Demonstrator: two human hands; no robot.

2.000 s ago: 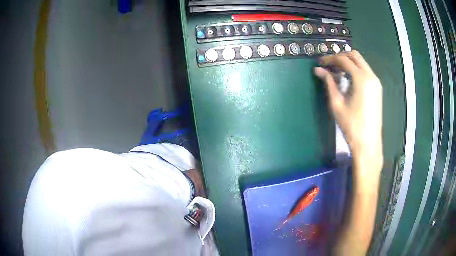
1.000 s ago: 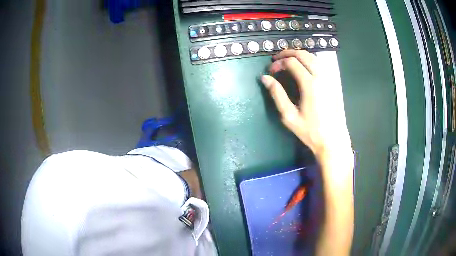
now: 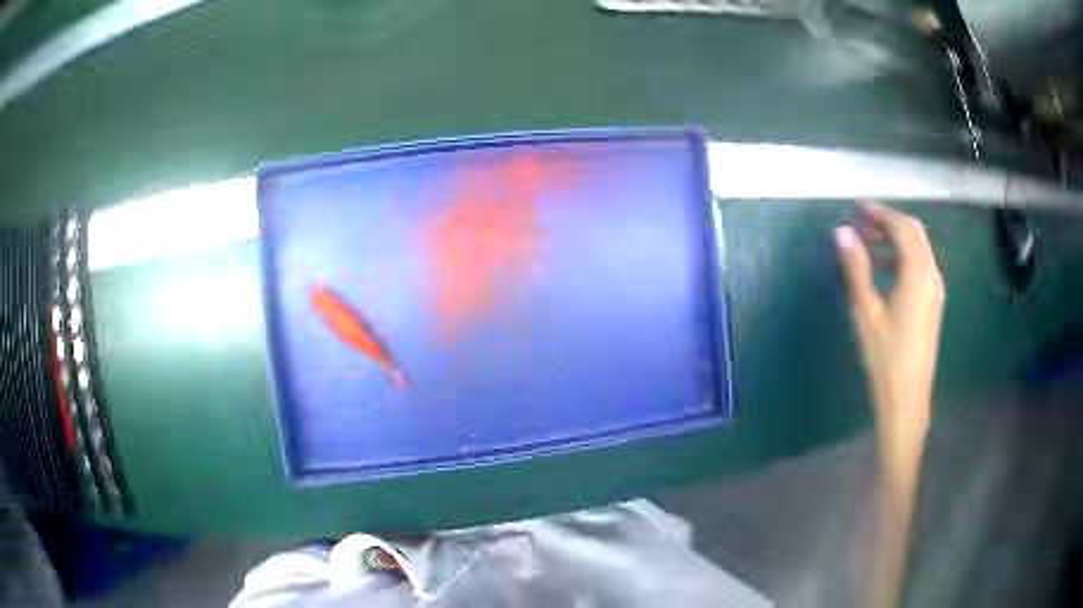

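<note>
A shallow blue tray (image 3: 618,321) with a raised rim lies on the green work surface. A red-orange fish-shaped item (image 3: 350,331) lies in its left part, tail toward the lower right. A blurred patch of tiny red-orange parts (image 3: 481,244) lies in the upper middle of the tray. My right hand (image 3: 897,279) is right of the tray, above the green surface, with thumb and fingers curved apart. I see nothing held in it, though the picture is blurred. My left hand is out of the picture.
Strips with silver round parts (image 3: 78,356) and a red item (image 3: 62,398) stand at the far left beside packed black strips (image 3: 24,309). A white band (image 3: 819,172) shows on both sides of the tray. A dark object (image 3: 1017,244) lies at the right.
The view has swung right, so the tray is now central and the strips are at the left edge. My right hand has moved from near the strips to the tray's right side.
</note>
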